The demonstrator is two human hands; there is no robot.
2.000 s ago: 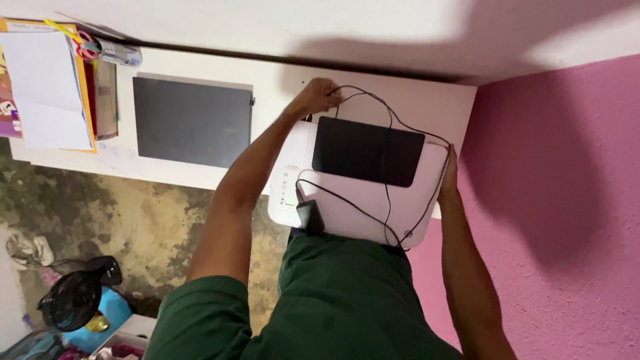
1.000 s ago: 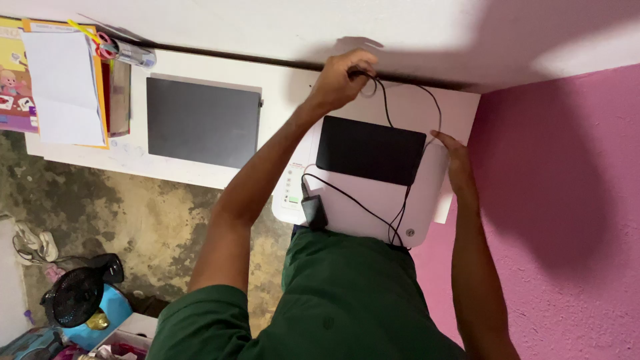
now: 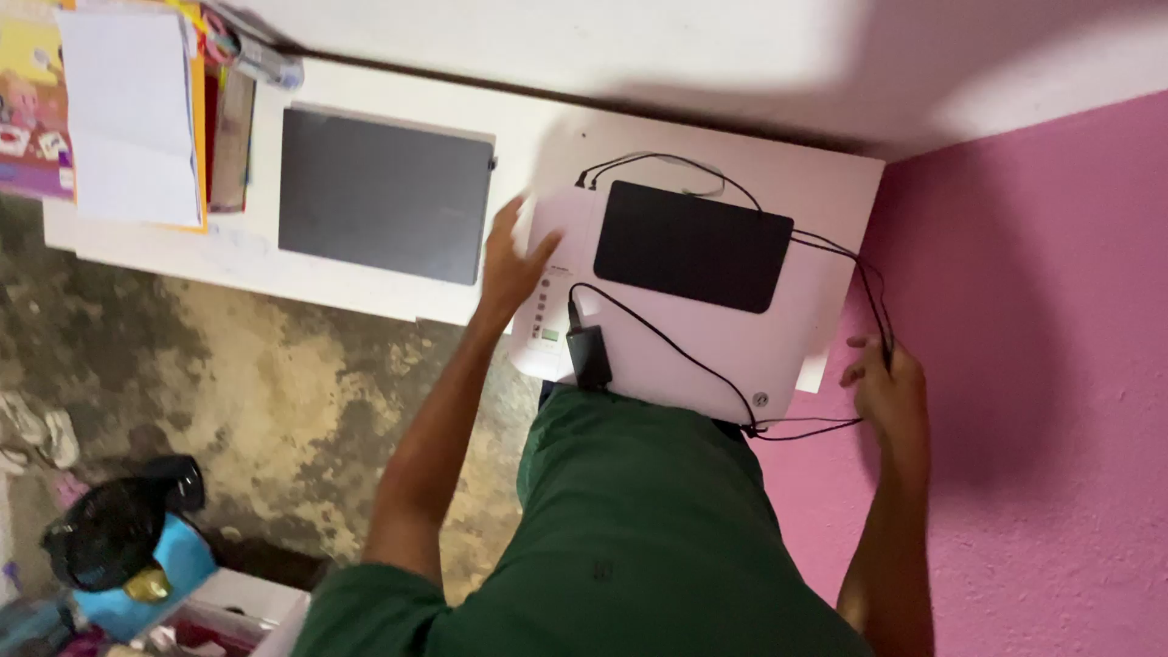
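A white printer lies on the white table against my body, with a flat black tablet-like device on its lid. Beside the device, a black power adapter rests near the printer's control panel. My left hand is at the printer's left edge, thumb spread from the fingers, holding nothing visible. Off the printer's right side, my right hand is closed around black cables. These cables run across the back of the printer, where two plugs show, and loop toward its front right corner.
A closed dark grey laptop lies on the white table to the left. Beyond it are papers, books and a pen holder. A pink wall stands at right. Bags and a box sit on the floor, lower left.
My left hand has left the cables behind the printer and come down to the printer's left edge. My right hand has moved outward to the right, now with cables in it.
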